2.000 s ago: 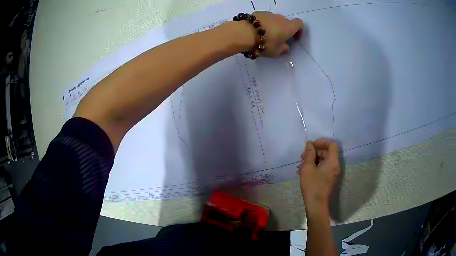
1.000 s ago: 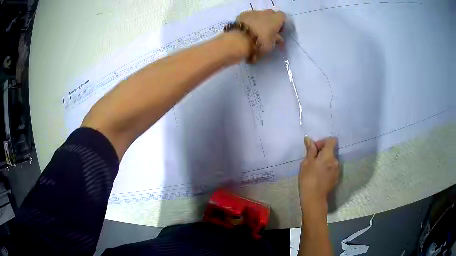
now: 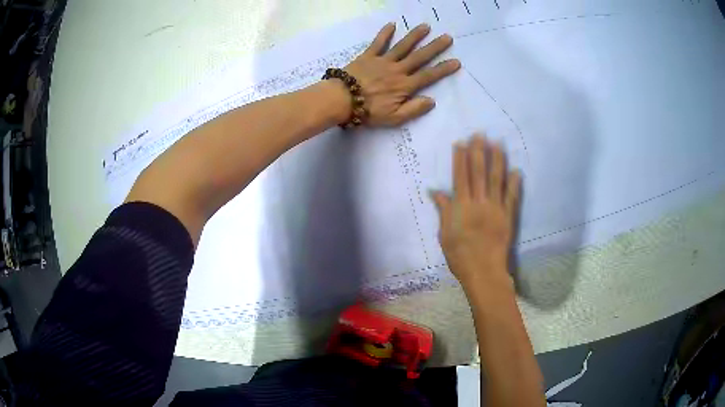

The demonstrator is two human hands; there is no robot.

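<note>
A large white plotted pattern sheet [image 3: 556, 159] with thin outlines and small text lies on the worktable. My left hand [image 3: 401, 75], with a beaded bracelet at the wrist, is spread flat on the sheet near its upper edge, holding nothing. My right hand [image 3: 478, 211] lies with fingers extended on the sheet, lower and to the right, slightly blurred and holding nothing. No tape strip can be made out under or between the hands. The red tape dispenser [image 3: 381, 338] with a yellow roll sits at the table's near edge, left of my right forearm.
The cream-topped worktable [image 3: 628, 266] has a curved-looking near edge close to my body. White paper offcuts [image 3: 576, 377] lie on the grey floor at the lower right. Dark cluttered items are at the far left and lower right. Short black ticks run along the sheet's top.
The shiny tape strip stretched between my pinched fingers no longer shows. Both hands have opened flat on the sheet; my left moved slightly left, my right moved up.
</note>
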